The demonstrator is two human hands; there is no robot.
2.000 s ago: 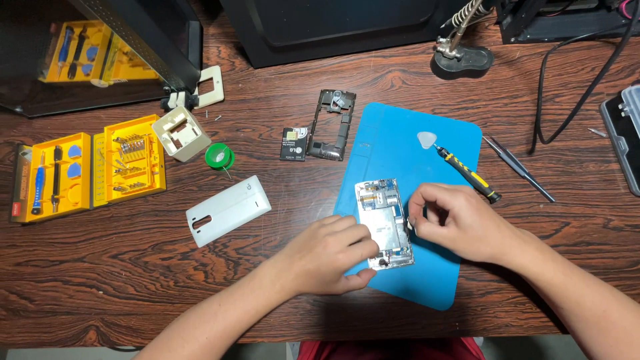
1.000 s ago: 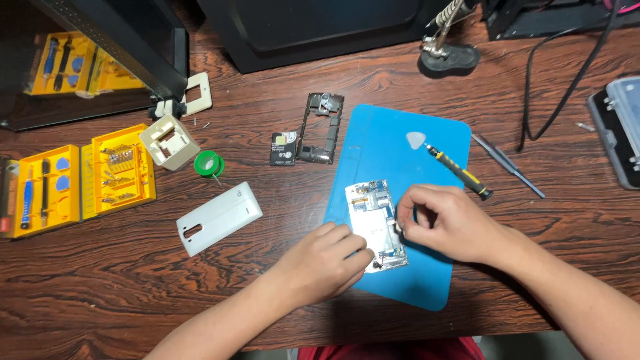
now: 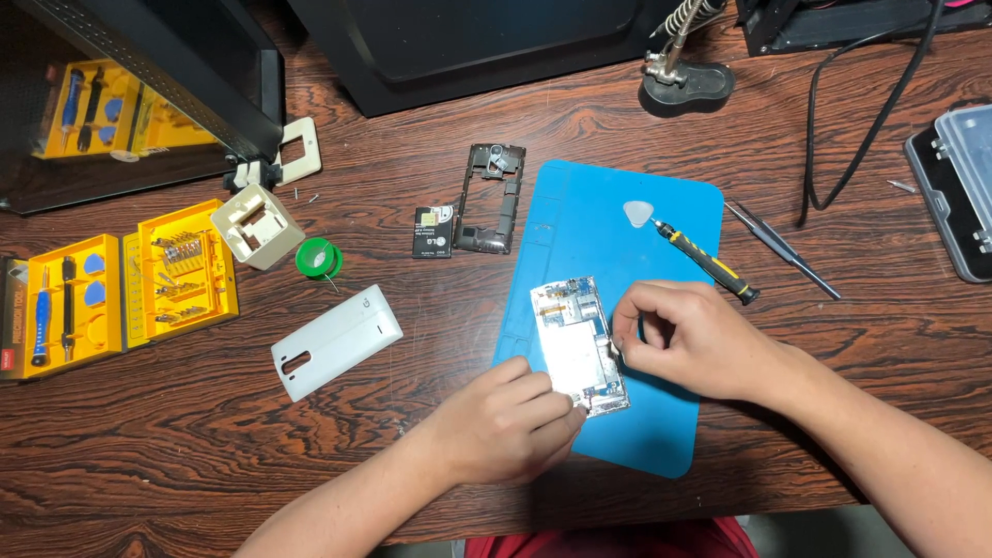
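Observation:
An opened smartphone body (image 3: pixel 573 360), its circuit board and metal plate exposed, lies tilted on a blue silicone mat (image 3: pixel 589 232). My left hand (image 3: pixel 504 422) rests with curled fingers at its lower left edge, fingertips touching it. At the phone's right edge, my right hand (image 3: pixel 682 337) has thumb and index finger close together; whether something small is between them cannot be told. Above on the mat are a white triangular pick (image 3: pixel 638 213) and a black-and-yellow screwdriver (image 3: pixel 705 260). Left of the mat lie the dark phone mid-frame (image 3: pixel 490 200), an LG battery (image 3: pixel 432 242) and a white back cover (image 3: pixel 337 342).
Tweezers (image 3: pixel 783 249) lie right of the mat. A yellow toolkit (image 3: pixel 124 291), a green solder spool (image 3: pixel 318 258) and a cream plastic box (image 3: pixel 258 229) are at left. Behind stand a black-based holder (image 3: pixel 687 89) and a black cable (image 3: pixel 814 132); a clear-lidded case (image 3: pixel 949 194) is far right.

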